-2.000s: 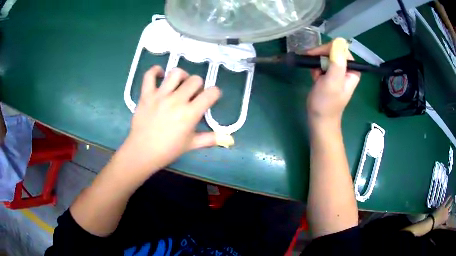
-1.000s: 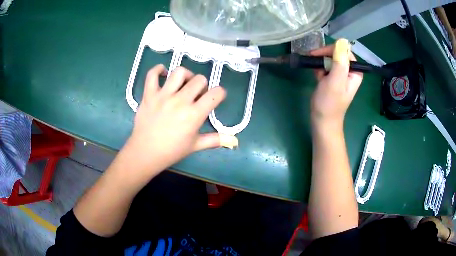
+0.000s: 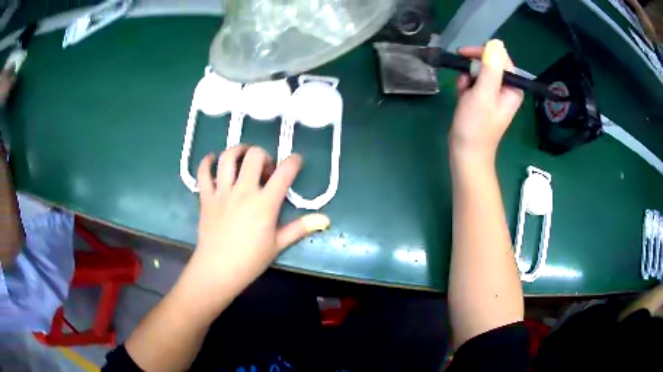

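Three white loop units (image 3: 315, 106) lie side by side on the green bench, round heads away from me. My left hand (image 3: 243, 196) rests over the left and middle loops, fingers spread, with a yellow finger cot on the thumb; whether it grips a loop cannot be told. My right hand (image 3: 488, 98) holds the black soldering iron (image 3: 458, 64), with a yellow finger cot on one finger. The iron's tip end is over the square grey metal tray (image 3: 407, 69); the tip itself is hard to make out. A clear fume hood (image 3: 298, 36) hangs over the top of the units.
A black fan (image 3: 568, 105) stands right of my right hand. One white loop unit lies alone at the right (image 3: 536, 218); several more are at the far right edge. Another lies at top left (image 3: 94, 22). Parts of other people show at both sides, with a red stool (image 3: 105, 269) at left.
The iron has moved from the right unit's head to the metal tray. The view has shifted, and more of the units' heads show below the hood. My left hand stays over the loops.
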